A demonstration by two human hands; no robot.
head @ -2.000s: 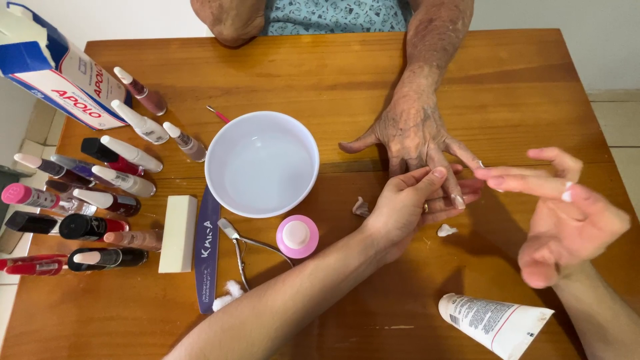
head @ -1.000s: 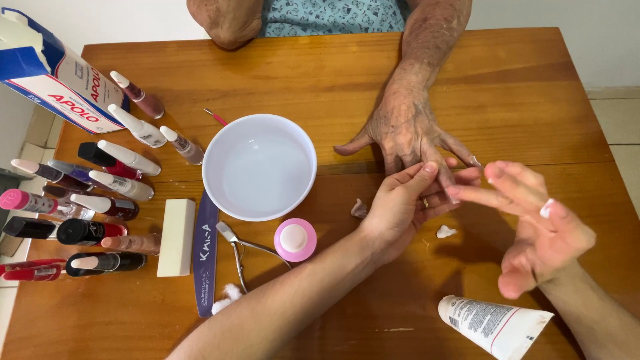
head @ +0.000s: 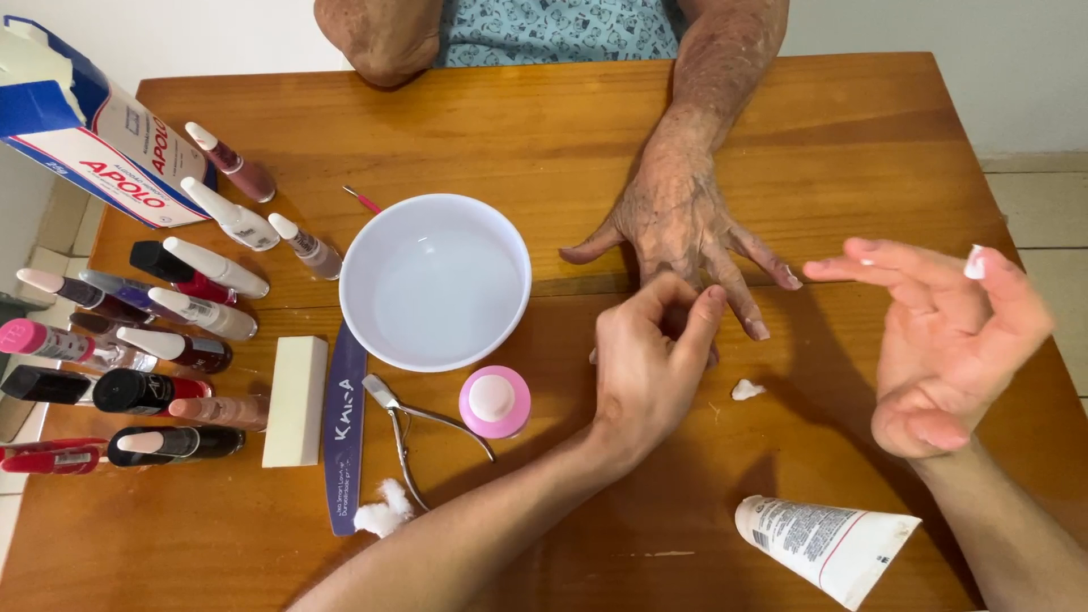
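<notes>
My left hand (head: 650, 365) has its fingers curled at a finger of the other person's hand (head: 680, 212), which lies palm down with fingers spread on the wooden table. Its fingertips hide most of that finger. To the right, my right hand (head: 952, 340) is raised palm up with fingers apart, holding nothing; a dab of white cream (head: 975, 263) sits on one fingertip. Below it lies a white squeeze tube (head: 824, 544). A small piece of cotton (head: 748, 389) rests between my hands. Left of my left hand are a pink-rimmed pot (head: 495, 402) and metal cuticle nippers (head: 399, 425).
A white bowl of water (head: 435, 357) stands near the middle. Beside it are a purple nail file (head: 344, 442), a white buffer block (head: 295, 401) and cotton wool (head: 384, 510). Several nail polish bottles (head: 195, 314) and a cotton box (head: 127, 161) fill the left side.
My left hand has moved from the other person's outer fingers to a finger nearer their thumb. My right hand has drawn away to the right, off their fingertips.
</notes>
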